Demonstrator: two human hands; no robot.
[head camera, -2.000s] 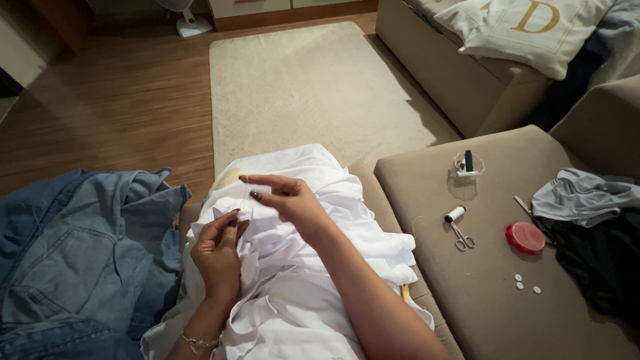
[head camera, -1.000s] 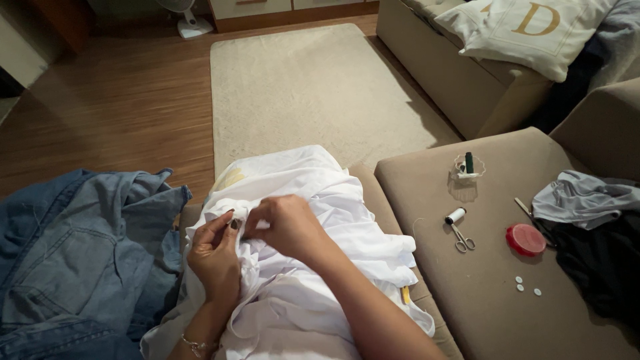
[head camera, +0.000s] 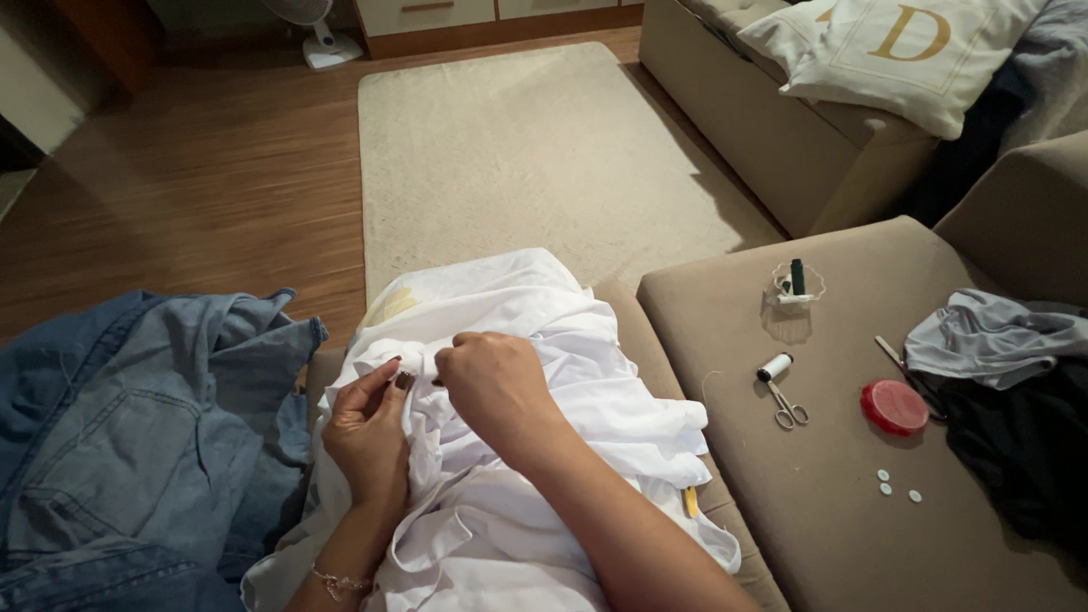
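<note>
A white cloth garment lies bunched over my lap. My left hand pinches a fold of it between thumb and fingertips. Close to its right, my right hand is curled with the fingertips together at the cloth; whatever they hold is hidden behind the fingers. On the sofa seat to the right are a spool of white thread, small scissors touching it, a red round container and white buttons. Farther back, a clear scalloped dish holds a dark green spool.
Blue denim clothing is heaped at my left. Grey cloth and black cloth lie at the right of the sofa seat. Beyond are a beige rug, a white fan and a cushion.
My right hand was raised with its fingers extended two seconds ago; it has come down beside the left and curled, knuckles up. My left hand stays at the cloth.
</note>
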